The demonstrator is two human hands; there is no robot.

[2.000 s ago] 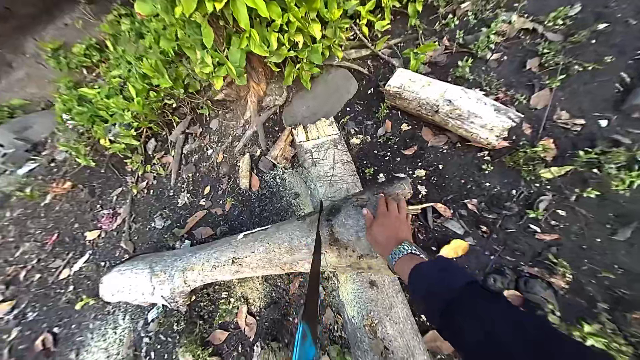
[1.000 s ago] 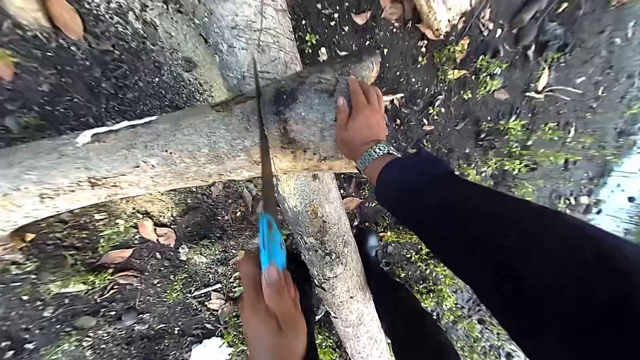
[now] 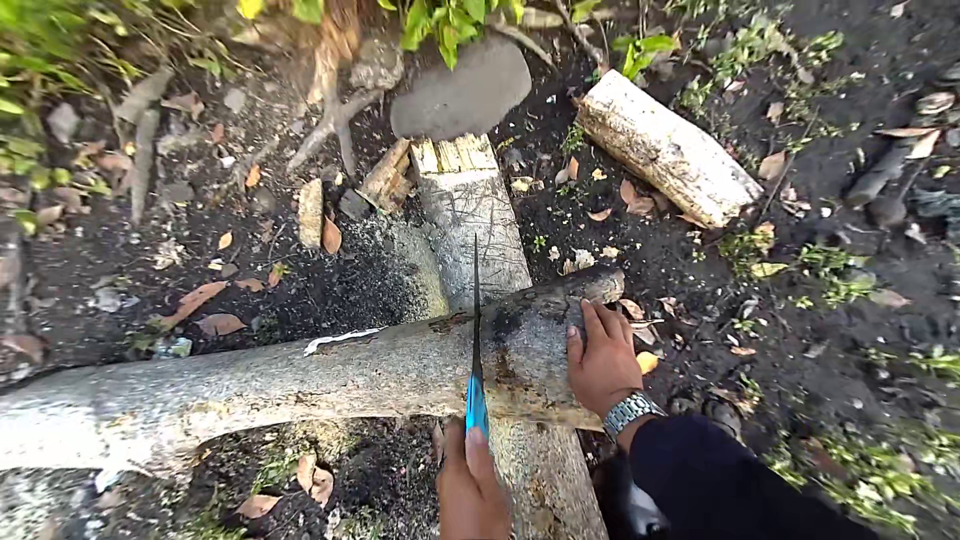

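My left hand, at the bottom centre, is closed around the blue handle of a handsaw. Its dark blade points away from me and lies across a thick log near the log's right end. My right hand, with a metal watch at the wrist and a dark sleeve, holds that end, fingers over the top and thumb to the left. Beneath, a second pale log runs crosswise and supports the first. How deep the blade sits in the wood cannot be told.
A short cut log lies at the upper right. A flat grey stone is beyond the supporting log, with small wood chunks to its left. Roots, green plants and dry leaves cover parts of the dark soil. A dark shoe shows at the bottom.
My left hand, out of view two seconds ago, is in view on the saw handle. My right hand stays on the log's end. The view has swung down and back up.
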